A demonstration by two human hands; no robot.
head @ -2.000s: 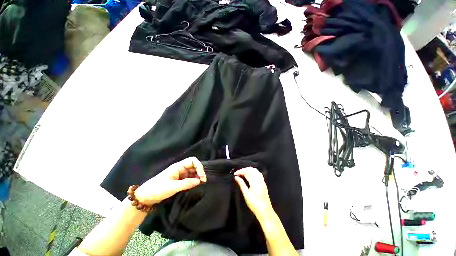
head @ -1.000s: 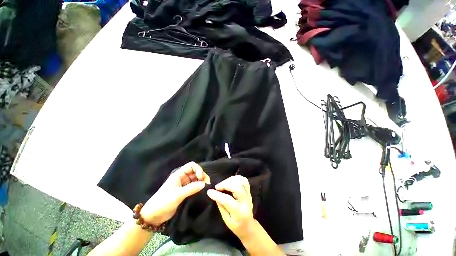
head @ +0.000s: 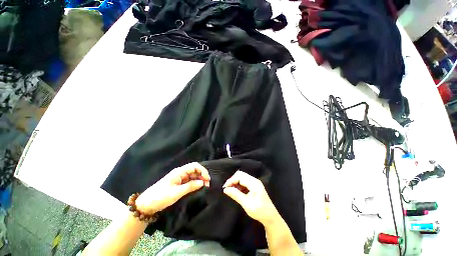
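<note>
Black wide-leg trousers (head: 240, 105) lie flat on the white table, waist at the far end. A second black garment (head: 200, 215) lies bunched on their near part, with a small white loop (head: 228, 150) at its far edge. My left hand (head: 175, 187), with a beaded bracelet at the wrist, is over this garment, thumb and fingertips pinched together. My right hand (head: 249, 196) is just right of it, thumb and index finger close together. The hands are apart. Any thread between the fingertips is too small to tell.
Snips (head: 327, 206) lie right of the trousers. Further right are a corded black tool (head: 386, 135), bundled cable and thread spools (head: 390, 238). A wire hanger (head: 175, 37) lies on black garments at the far end. A navy and maroon pile (head: 356, 45) is far right.
My hands came together over the bunched garment, and now my right hand has moved a little away to the right. The trousers have stayed in place.
</note>
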